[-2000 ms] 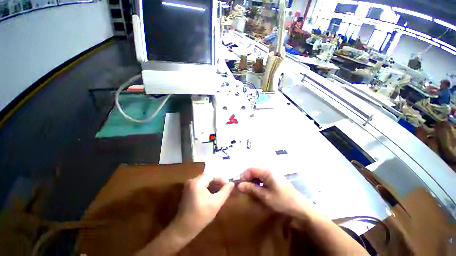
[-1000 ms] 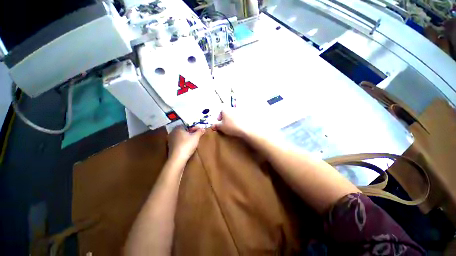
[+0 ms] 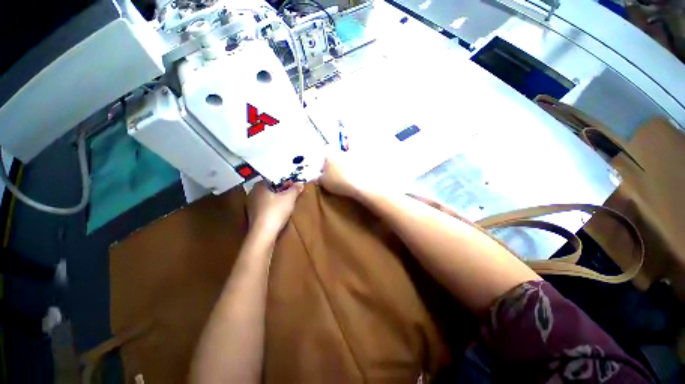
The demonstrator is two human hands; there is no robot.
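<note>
A large brown bag body panel (image 3: 330, 277) hangs over the lap, with a seam running down its middle. Its top edge lies under the white sewing machine head (image 3: 244, 112). My left hand (image 3: 270, 206) grips the panel's edge just below the needle area. My right hand (image 3: 336, 178) grips the panel at the right of the needle area. Both hands are bare. The presser foot and needle (image 3: 289, 180) are small and partly hidden by the fingers.
Brown handle loops (image 3: 571, 217) lie on the right of the white table (image 3: 375, 112). More brown bags (image 3: 661, 187) lie at the far right. A teal cloth (image 3: 124, 176) and a pale hose (image 3: 56, 208) are at the left. A dark slot (image 3: 526, 69) is behind.
From two seconds ago, the view has tilted down and closer. Both hands have moved from in front of the machine to its needle area with the panel. Over the last second they stay there.
</note>
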